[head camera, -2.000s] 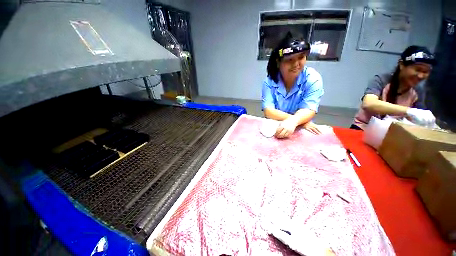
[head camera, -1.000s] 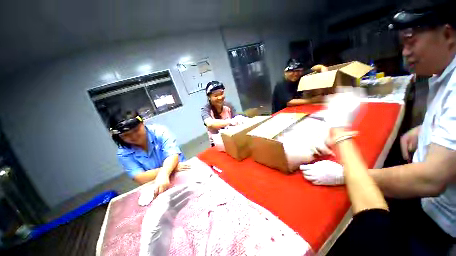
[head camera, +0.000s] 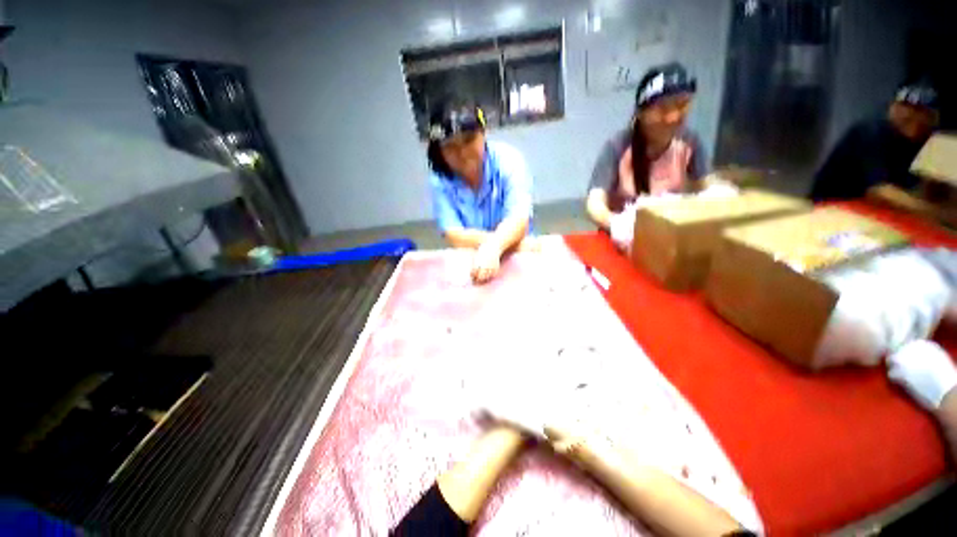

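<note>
My bare forearms reach in from the bottom edge over the pink-white padded cover (head camera: 409, 346) and come together near its middle. My left hand (head camera: 511, 422) and my right hand (head camera: 558, 435) are blurred and blend into the white glare. Their fingers cannot be made out, and I cannot tell whether they hold anything. A dark sleeve end shows on the left arm, and a dark band on the right wrist at the bottom edge.
Dark housings (head camera: 157, 384) lie on a cardboard pad on the mesh belt (head camera: 262, 357) at left. Two cartons (head camera: 771, 299) stand on the red cloth (head camera: 724, 399), the nearer with white bags. A person's gloved hand (head camera: 923, 372) is beside it. Two people stand across the table, another far right.
The view has swung back left. My right arm, stretched over the red cloth with something white at its hand, is now over the padded cover beside my left arm.
</note>
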